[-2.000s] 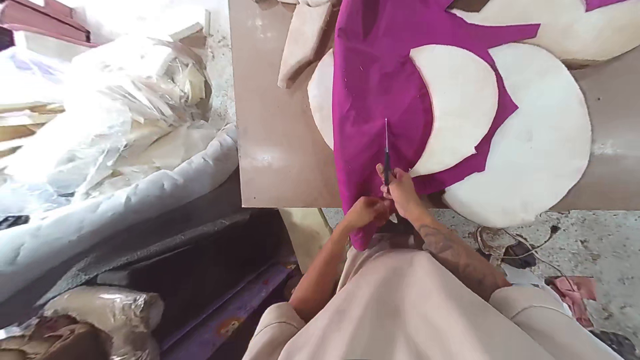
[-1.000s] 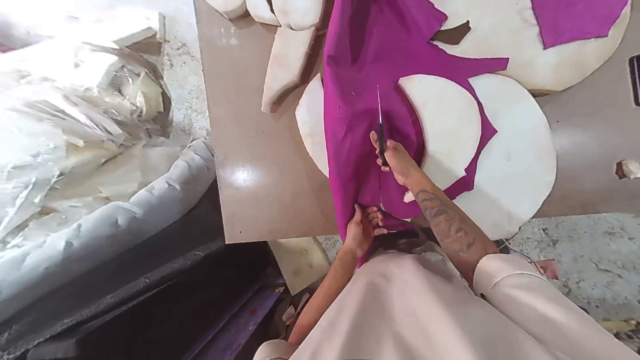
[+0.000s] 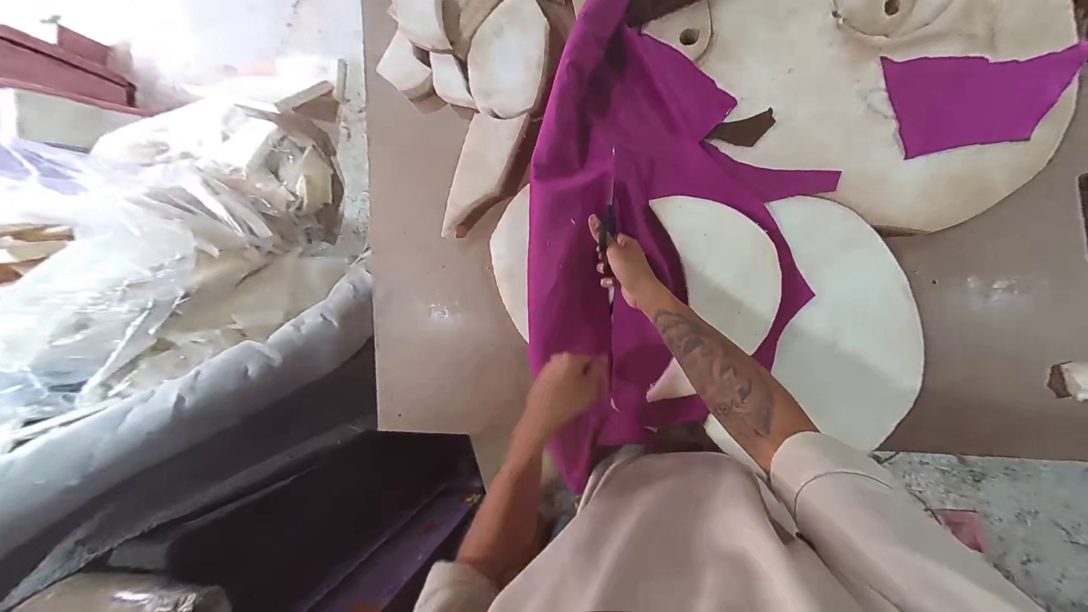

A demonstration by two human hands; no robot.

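Magenta fabric (image 3: 569, 280) lies lengthwise over the table and hangs past its near edge. My right hand (image 3: 625, 263) grips dark-handled scissors (image 3: 609, 217) whose blades point away from me, and a slit in the fabric runs back toward me from them. Nearer my body, my left hand (image 3: 568, 387) is blurred over the fabric left of the slit; whether its fingers pinch the cloth cannot be told. A round-edged cream foam piece (image 3: 722, 268) rests among the fabric's folds, and a larger cream foam disc (image 3: 858, 340) lies to the right, partly covered.
Cut foam pieces (image 3: 508, 59) are heaped at the table's far left. A big foam shape (image 3: 850, 110) carries a magenta scrap (image 3: 977, 102). The brown tabletop (image 3: 442, 340) ends at the left beside plastic-wrapped material (image 3: 255, 170) and a padded grey roll (image 3: 212, 374).
Along the fabric, my right hand and the scissors have moved away from my body, and the slit behind them is longer. My left hand stays near the close end.
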